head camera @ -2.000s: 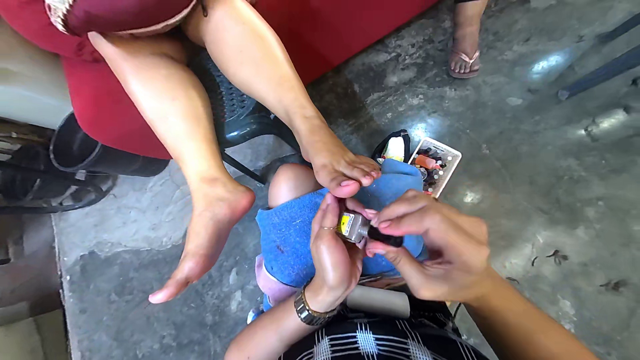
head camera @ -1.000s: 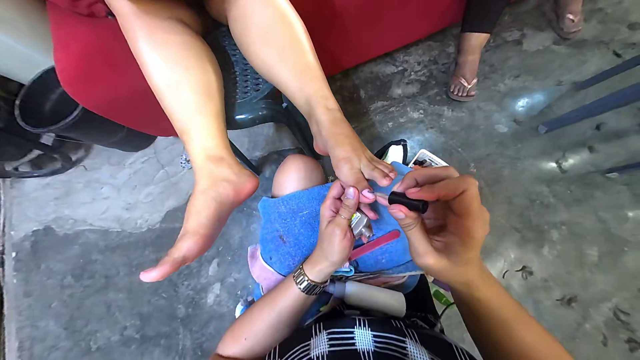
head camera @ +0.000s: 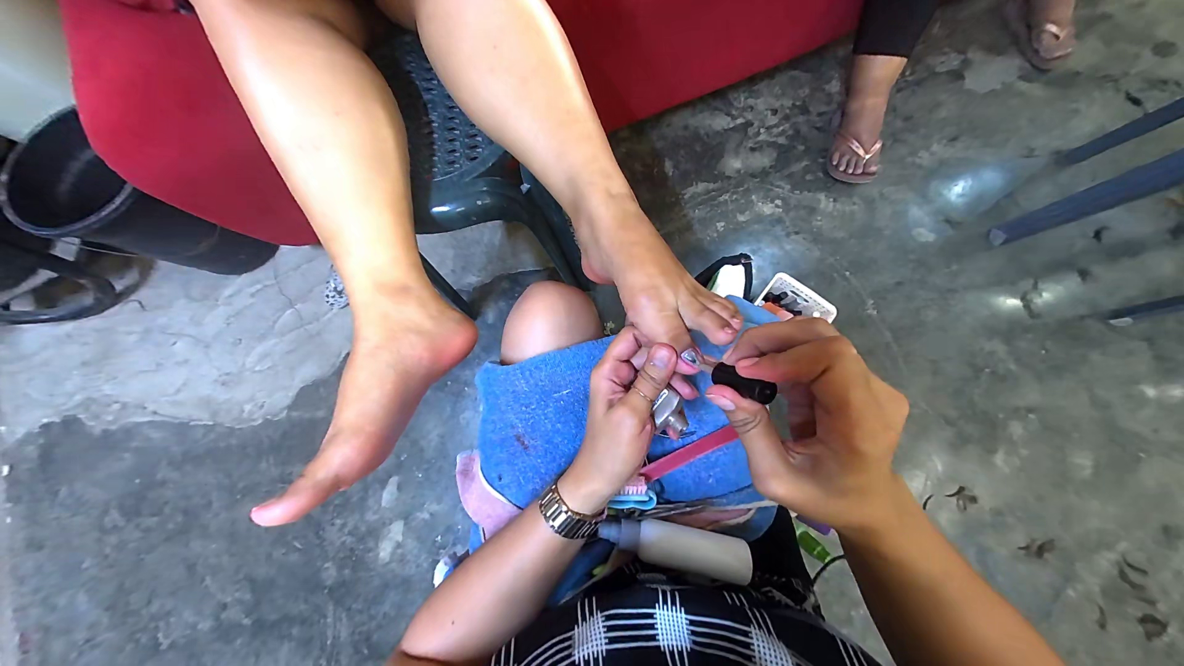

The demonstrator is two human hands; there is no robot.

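Note:
My right hand point(head camera: 814, 416) pinches the black cap of a nail polish brush point(head camera: 744, 382), its tip at the big toenail of another person's foot point(head camera: 647, 287). My left hand point(head camera: 629, 398) holds that big toe between thumb and fingers, and a small clear nail polish bottle point(head camera: 670, 413) is tucked in the same hand. The foot rests over a blue towel point(head camera: 536, 416) on my lap. A pink nail file point(head camera: 689, 453) lies on the towel below the bottle. The person's other foot point(head camera: 379, 388) is held off to the left.
A white basket point(head camera: 800, 298) with small items stands beyond the towel. Near my waist lies a white bottle point(head camera: 694, 550). A dark green plastic chair point(head camera: 481, 199), a black bucket point(head camera: 69, 185) and a red couch point(head camera: 703, 55) are around. Another person's sandalled foot point(head camera: 860, 139) is at the upper right.
Two seconds ago both my hands were at the bottle and its black cap, beside the foot. Now the brush is out and at the toenail, and my left hand holds the toe.

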